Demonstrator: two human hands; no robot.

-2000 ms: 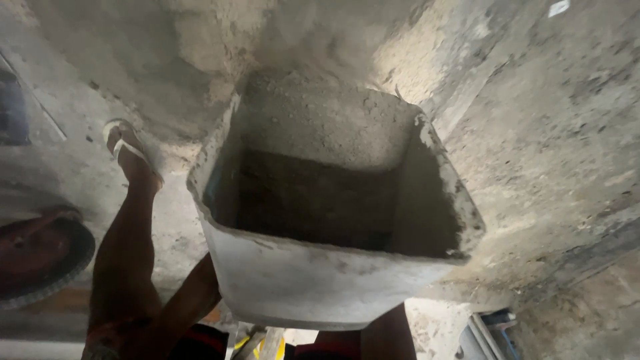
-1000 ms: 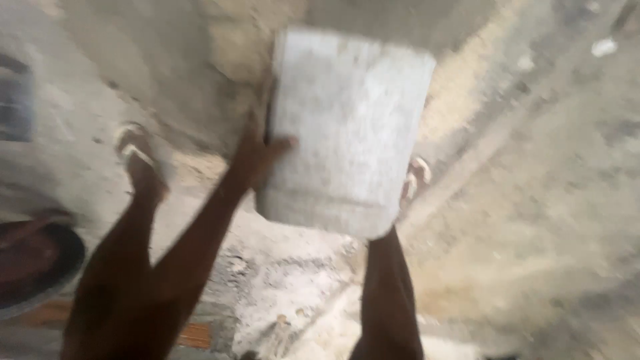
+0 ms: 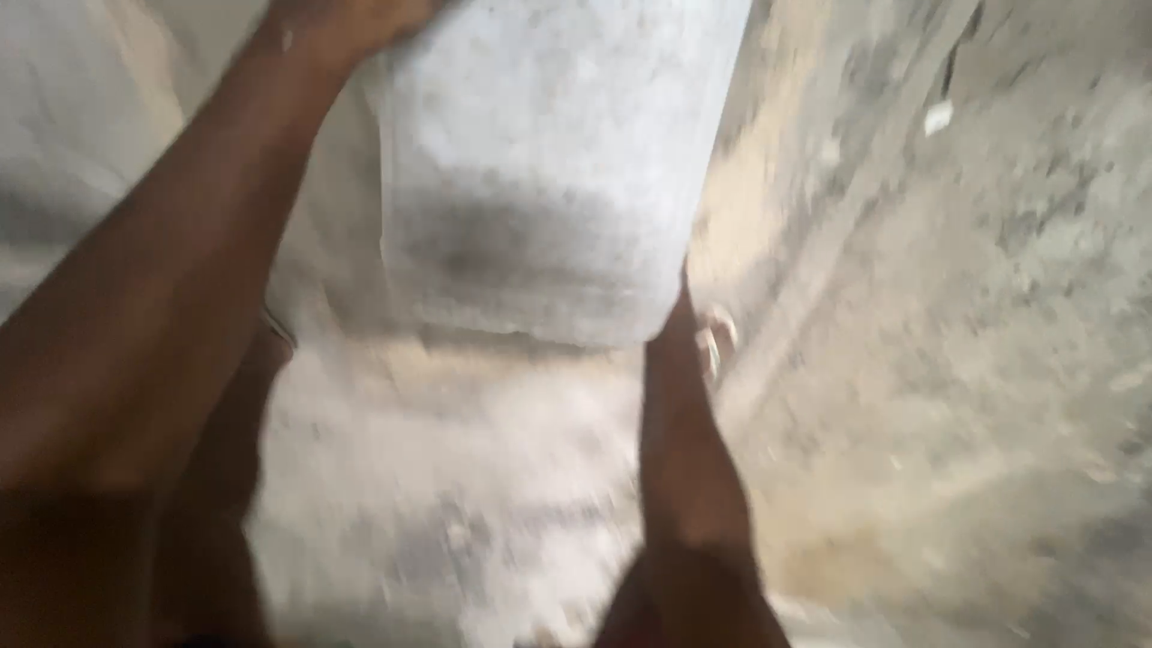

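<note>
A pale grey, dirt-stained rectangular container fills the upper middle of the view, one flat face toward me and its top cut off by the frame edge. My left hand lies against its upper left side, with the fingers out of sight behind the container or beyond the frame. The right forearm reaches up to the lower right corner of the container, and my right hand is hidden behind it. The picture is blurred by motion.
Rough, stained concrete floor spreads around and below the container. A sandalled foot shows right of it, and my legs are partly behind the forearms. A small white scrap lies at the upper right.
Two seconds ago the container's open top and dark inside faced me; now a flat outer face does. Since one second ago, the container and my left hand have moved higher in the view.
</note>
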